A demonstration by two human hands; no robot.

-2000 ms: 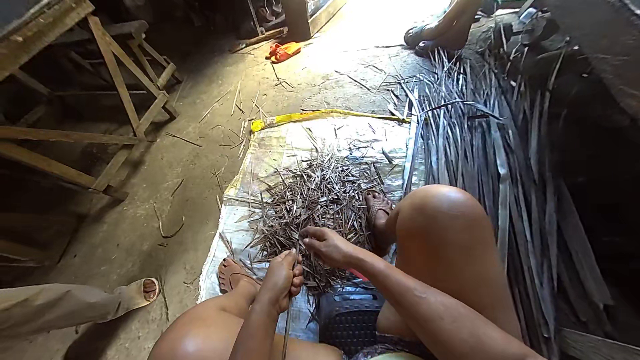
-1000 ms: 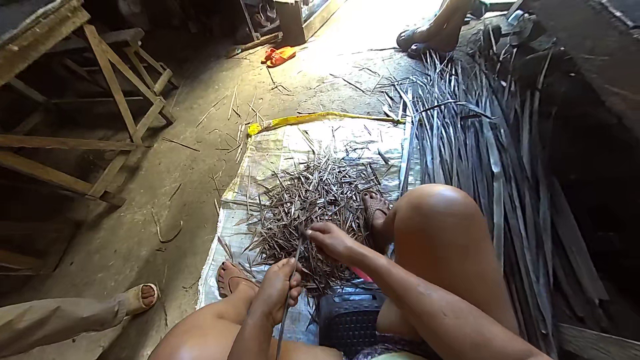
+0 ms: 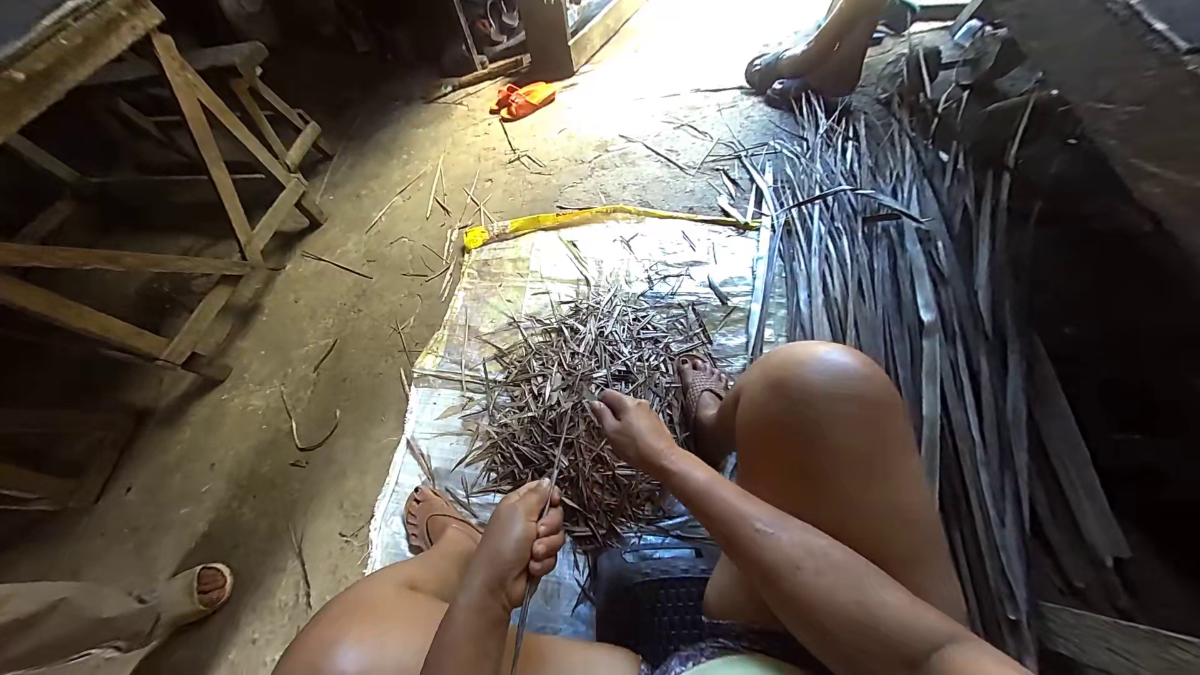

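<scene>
My left hand [image 3: 527, 539] is closed around a thin dark strip [image 3: 561, 459] of dried leaf or stalk, which runs from below my fist up over the pile. Beyond it, my right hand [image 3: 633, 427] hovers over the pile near the strip's upper end, thumb and fingers close together; whether something small is between them cannot be told. Below both hands a heap of short dry cut pieces [image 3: 562, 375] covers the middle of a pale woven plastic sheet [image 3: 506, 291], between my sandalled feet.
Long dried leaf strips [image 3: 844, 272] lie in a bundle at the right. A dark plastic object [image 3: 656, 586] is between my legs. Wooden trestles [image 3: 216, 169] stand left. Another person's foot [image 3: 214, 586] is lower left, another's feet [image 3: 797, 75] upper right. An orange item [image 3: 523, 99] lies on the floor.
My right hand has moved away from the left one, outward over the heap to the right. The left hand stays closed on a strip in about the same place.
</scene>
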